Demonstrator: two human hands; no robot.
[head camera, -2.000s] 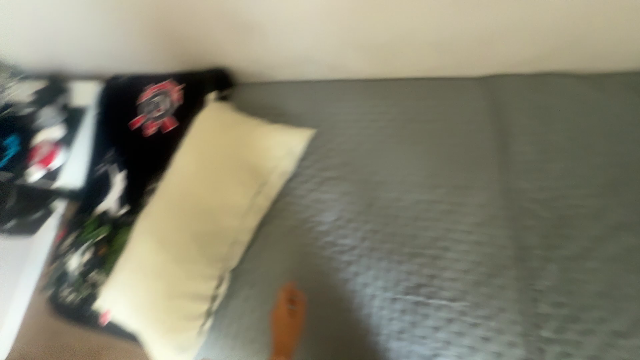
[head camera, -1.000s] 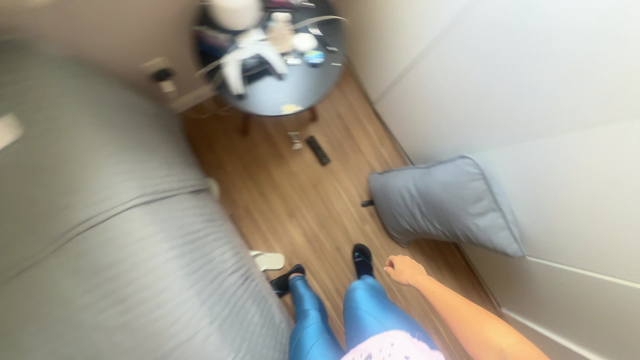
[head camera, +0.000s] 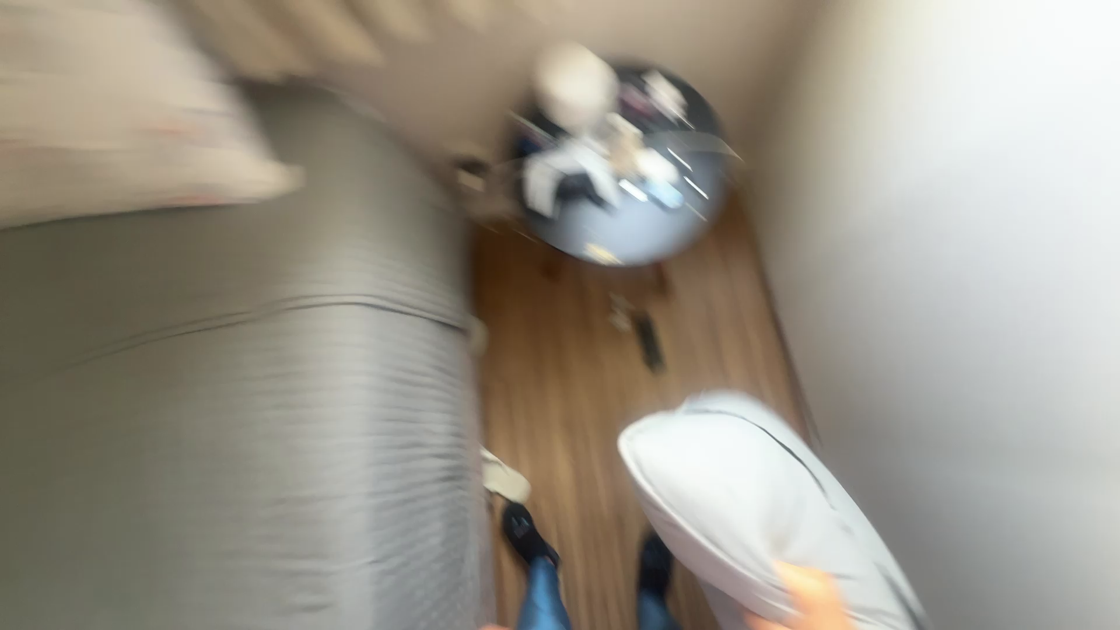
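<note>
Low at the right, my right hand (head camera: 801, 599) grips a light grey pillow (head camera: 744, 499), which is raised off the floor on the right side. Of my left hand, at most a sliver of skin shows at the bottom edge, too little to read its fingers. A bed with a grey quilted cover (head camera: 219, 437) fills the left side, and a pale pillow (head camera: 114, 131) lies on its far end. Motion blur softens the whole view.
A round dark side table (head camera: 647, 236) holds a white game controller (head camera: 569, 179), a white rounded object and small items. On the wood floor (head camera: 560, 385) lie a black remote control (head camera: 649, 341) and a light slipper (head camera: 505, 477). A white wall or panel (head camera: 962, 262) stands at right.
One second ago the grey pillow lay against the white panel on the floor and my right hand was empty beside it; now that hand has hold of it and it is lifted.
</note>
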